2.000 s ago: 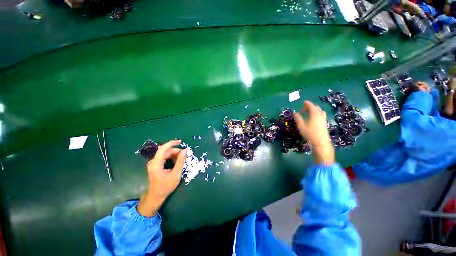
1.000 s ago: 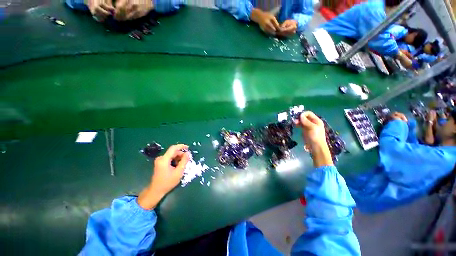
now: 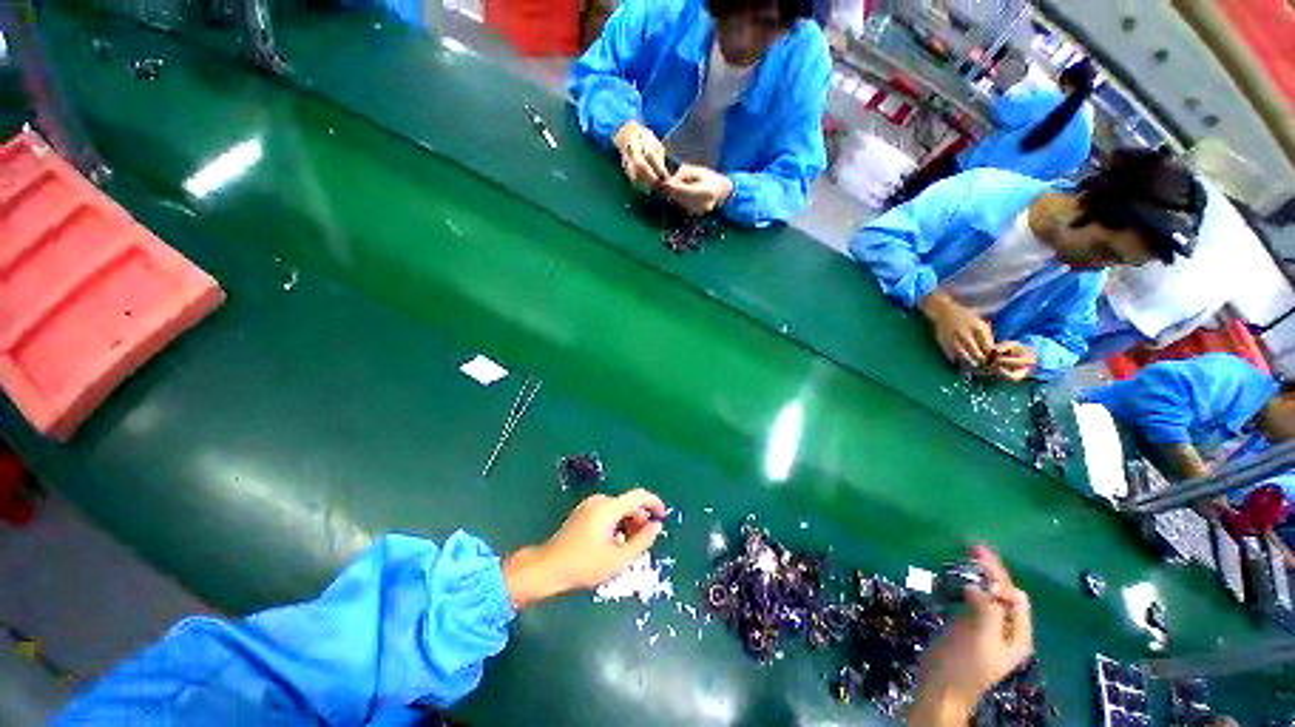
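My left hand (image 3: 589,547) is above the loose heap of small white parts (image 3: 635,580). Its thumb and fingertips are pinched on what looks like a small dark part (image 3: 656,514). My right hand (image 3: 983,639) is over the dark piles at the right, its fingers on a blurred dark sub-assembly (image 3: 963,582). A tangled pile of dark wired sub-assemblies (image 3: 767,589) lies right of the white heap, with a second pile (image 3: 881,639) beyond it, partly behind my right hand. A single dark unit (image 3: 580,472) lies above my left hand.
Thin silver tweezers (image 3: 511,426) and a white square (image 3: 484,369) lie left of the single unit. Another white square (image 3: 920,580) is by my right hand. A red tray (image 3: 100,298) is at far left. People in blue smocks work across the bench. A compartment tray (image 3: 1121,692) is lower right.
The view has swung left and up, bringing in the red tray and people opposite. My right hand has lifted from the dark piles with a sub-assembly. My left hand stays by the white heap.
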